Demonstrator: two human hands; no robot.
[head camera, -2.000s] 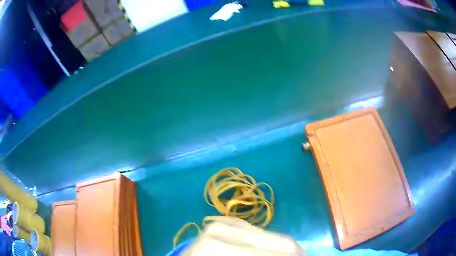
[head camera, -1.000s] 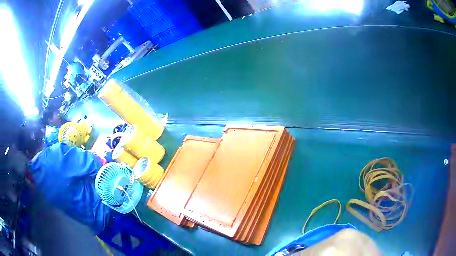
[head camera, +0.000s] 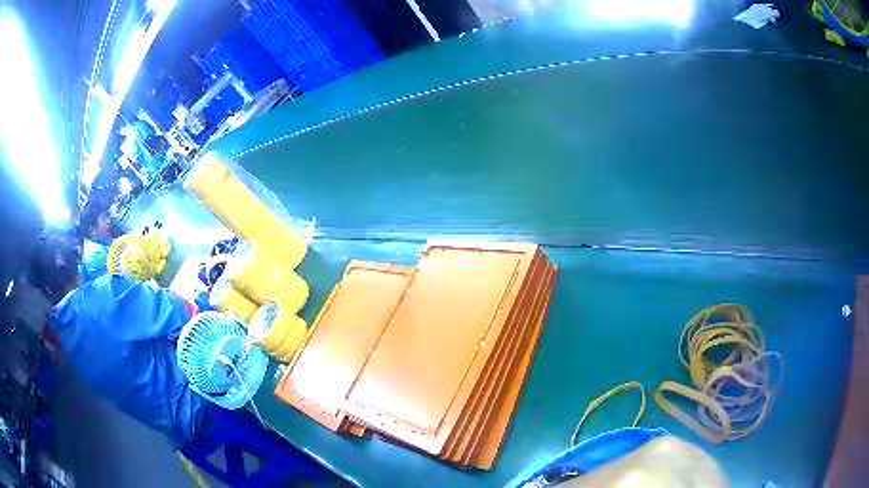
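Note:
A stack of orange-brown panels (head camera: 443, 343) lies on the green bench, with layered edges on its right side. A lower panel stack (head camera: 348, 338) overlaps it on the left. A pile of tan-yellow rubber bands (head camera: 719, 367) lies to the right, with one looser band (head camera: 607, 410) beside it. A blurred pale shape (head camera: 657, 467) and a blue sleeve (head camera: 581, 456) are cut off by the bottom edge. The shape may be my left hand; its fingers and any hold cannot be made out. My right hand is not visible.
Yellow rolls (head camera: 267, 276) and a light blue fan (head camera: 221, 357) stand left of the panels. A person in a blue smock (head camera: 124, 334) is farther left. A brown edge (head camera: 851, 381) shows at far right. A white scrap (head camera: 757, 14) lies on the far side.
The view has turned left since two seconds ago, bringing in the rolls, fan and person; the single panel at right has left the view. Over the last second little differs.

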